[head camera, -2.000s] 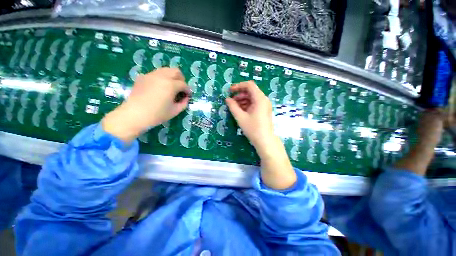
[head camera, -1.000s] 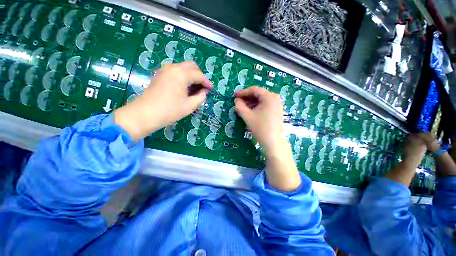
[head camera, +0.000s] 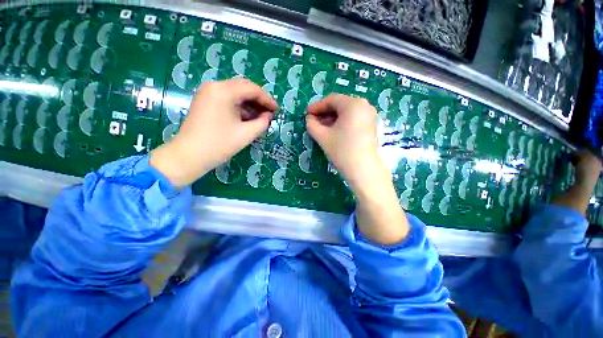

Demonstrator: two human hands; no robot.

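A long green circuit board (head camera: 151, 49) with rows of pale half-filled circles lies in front of me. My left hand (head camera: 215, 125) is over its middle, thumb and forefinger pinched together on a tiny dark leaded component. My right hand (head camera: 350, 132) faces it a short gap away, fingertips also pinched on a tiny dark component. Both parts are blurred and mostly hidden by the fingertips. A small loose pile of silvery leaded components (head camera: 280, 153) lies on the board just below and between my hands.
A silver metal rail (head camera: 264, 221) runs along the near edge and another (head camera: 264, 28) along the far edge. A black bin heaped with silvery parts (head camera: 420, 20) and clear trays (head camera: 543, 63) stand beyond it. Another person's arm (head camera: 578, 188) reaches over the board at the right.
The view has shifted, so the parts bin sits higher in the picture. My hands stay pinched over the same part of the board. The other person's arm has shifted at the right.
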